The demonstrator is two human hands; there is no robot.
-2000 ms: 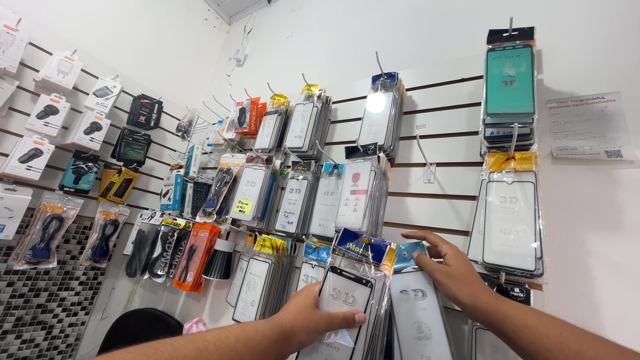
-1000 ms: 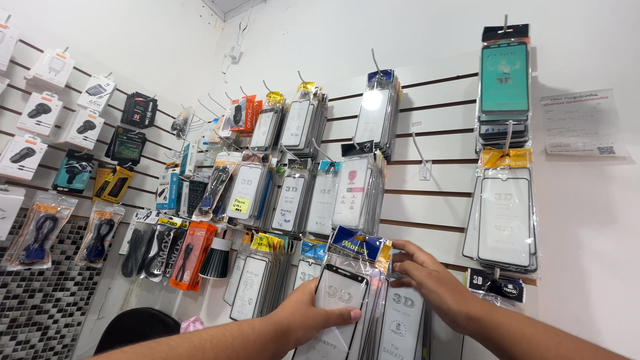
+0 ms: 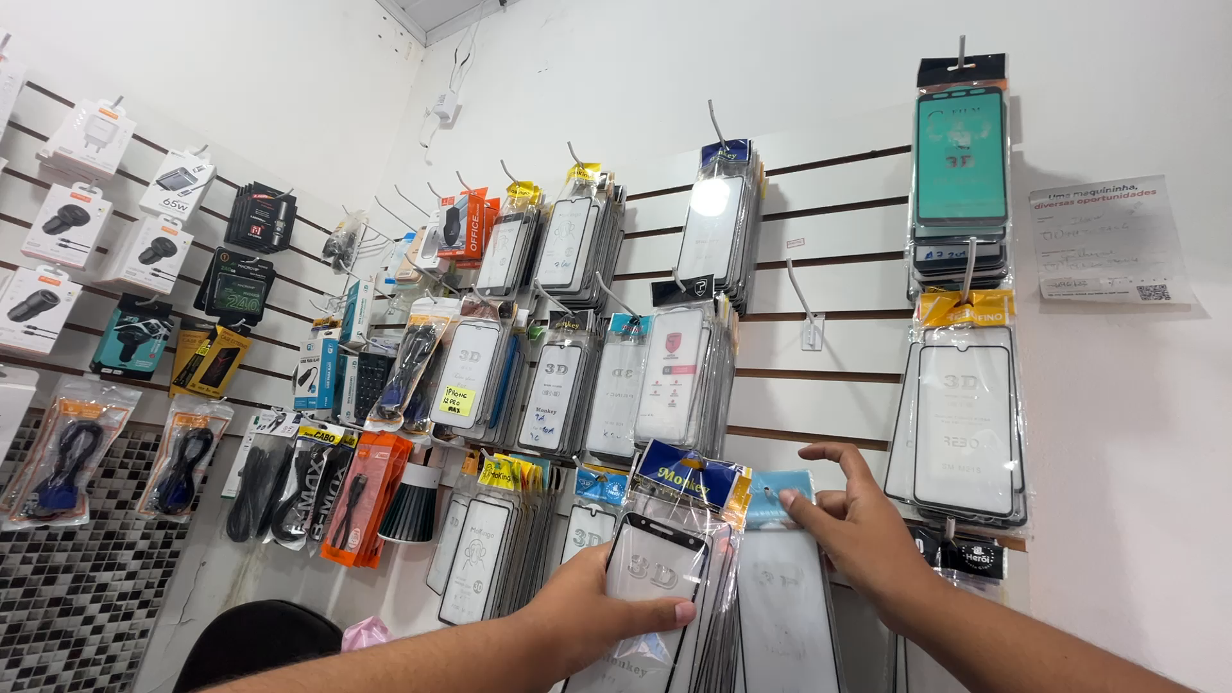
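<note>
My left hand (image 3: pixel 616 611) grips a stack of packaged phone screen protectors (image 3: pixel 664 568) with a blue header card, thumb across the front pack. Beside it, my right hand (image 3: pixel 852 525) has its thumb on the light-blue header of another packaged screen protector (image 3: pixel 784 597), its index finger raised and curled. That pack hangs just right of the gripped stack, its lower end out of frame. More packs with black frames (image 3: pixel 478 558) hang to the left, behind my left forearm. Whether the light-blue-header pack is on a hook is hidden.
Screen protector packs (image 3: pixel 965 423) hang on hooks at the right, near a paper notice (image 3: pixel 1112 241). A bare hook (image 3: pixel 801 298) juts from the slatwall. Boxed chargers (image 3: pixel 87 135), bagged cables (image 3: pixel 72 452) and a dark lamp-like item (image 3: pixel 414 505) hang left. A black chair back (image 3: pixel 260 645) stands below.
The light-blue-header pack now shows beside the stack, where a second ago my right hand was at the stack's upper edge. My left hand still holds the stack.
</note>
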